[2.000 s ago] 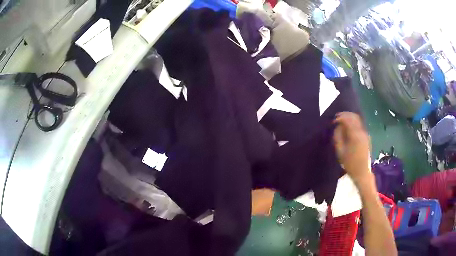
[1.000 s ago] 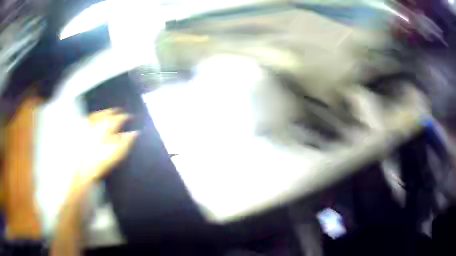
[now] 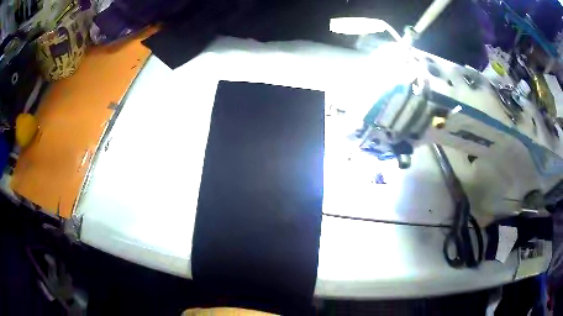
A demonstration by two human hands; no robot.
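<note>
A dark cut panel (image 3: 262,179) lies flat on the white machine table (image 3: 148,166), its lower end running over the front edge. Its long right edge lies left of the sewing machine head (image 3: 410,114), apart from it. The needle area is washed out by the lamp's glare. No fingers or whole hand show. A tan, skin-like strip (image 3: 231,311) is cut off by the bottom edge below the panel. It may be part of a forearm, but I cannot tell whose side it is.
Black-handled shears (image 3: 460,216) lie right of the machine head's end. An orange-brown board (image 3: 86,129) borders the table on the left, with a patterned cup (image 3: 63,49) behind it. A small dark piece (image 3: 176,49) lies at the far left table edge. A lit lamp (image 3: 358,25) stands behind.
The view has swung from the dark cloth heap to the machine table. The hand on the heap, then the left hand over the dark panel, have gone from view. The panel now lies flat.
</note>
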